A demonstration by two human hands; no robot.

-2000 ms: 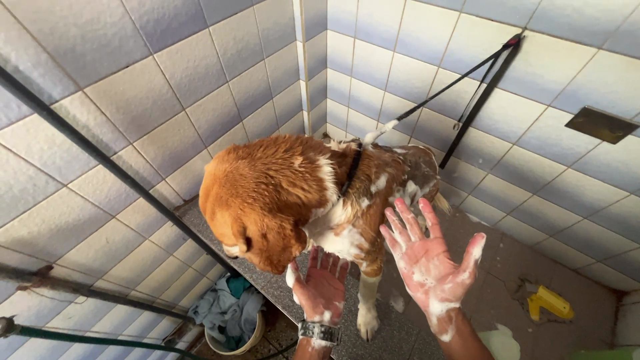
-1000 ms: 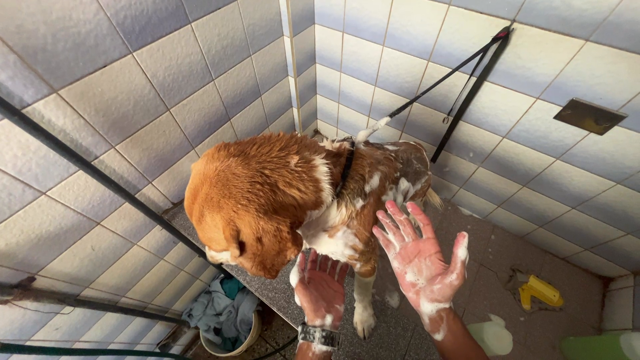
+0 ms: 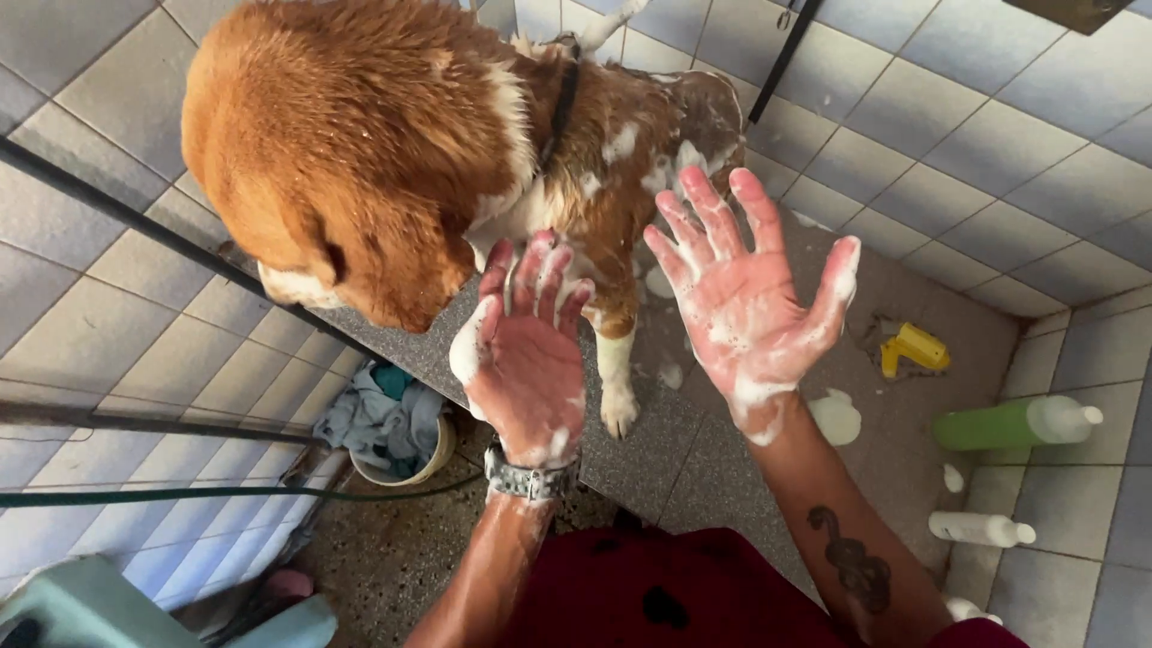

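Observation:
A wet brown and white dog (image 3: 360,153) stands on a grey speckled ledge (image 3: 720,468), head lowered to the left, with white lather on its side and a dark collar or strap (image 3: 565,103) round its neck. My left hand (image 3: 531,351), palm up with a watch (image 3: 531,475) on the wrist, is just in front of the dog's chest and muzzle; whether it touches the fur I cannot tell. My right hand (image 3: 742,288) is raised palm up to the right of the dog's front leg, fingers spread. Both hands are coated with lather and hold nothing.
A yellow plastic tool (image 3: 916,349) lies on the ledge at right. Beyond it are a green bottle (image 3: 999,423) and a white bottle (image 3: 981,528). A bucket of cloths (image 3: 444,450) stands on the floor at lower left. A dark bar (image 3: 162,225) and a green hose (image 3: 180,495) cross the left side.
The view has moved nearer and lower, bringing the bottles at right into sight. Both hands stay raised and empty. The dog still stands with its head lowered.

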